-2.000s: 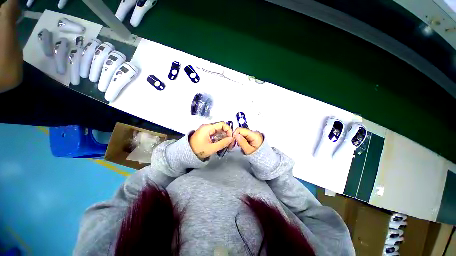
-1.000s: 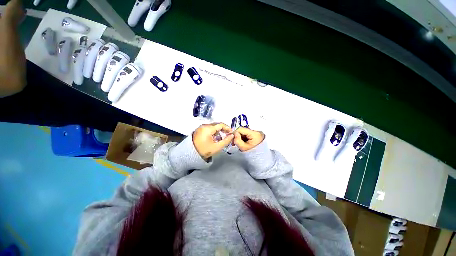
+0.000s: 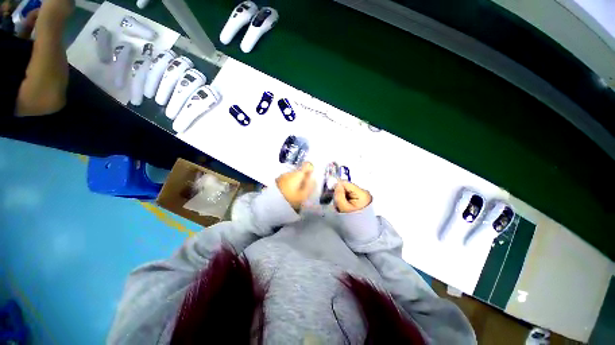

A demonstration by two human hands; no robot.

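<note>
My left hand (image 3: 295, 186) is over the white sheet (image 3: 418, 182), blurred, with its fingers bent; whether it holds anything cannot be told. My right hand (image 3: 352, 197) is just right of it, its fingertips closed on a shiny, clear-wrapped dark piece (image 3: 329, 182) that stands between the hands. A dark cover panel (image 3: 345, 172) shows partly behind my right fingertips. A clump of panels in clear wrap (image 3: 293, 149) lies above my left hand. Three loose dark panels (image 3: 286, 109) lie farther up and left on the sheet.
White handheld units (image 3: 197, 108) stand in a row at left; two more (image 3: 465, 214) lie at right. Two units (image 3: 249, 27) are on the green belt (image 3: 377, 74). A scrap carton (image 3: 177, 192) and blue stool (image 3: 114, 176) are below left. Another person's arm (image 3: 44, 74) shows upper left.
My hands have moved apart, and a shiny dark piece now shows between them at my right fingertips. The whole view has shifted, so the bench sits farther right and lower.
</note>
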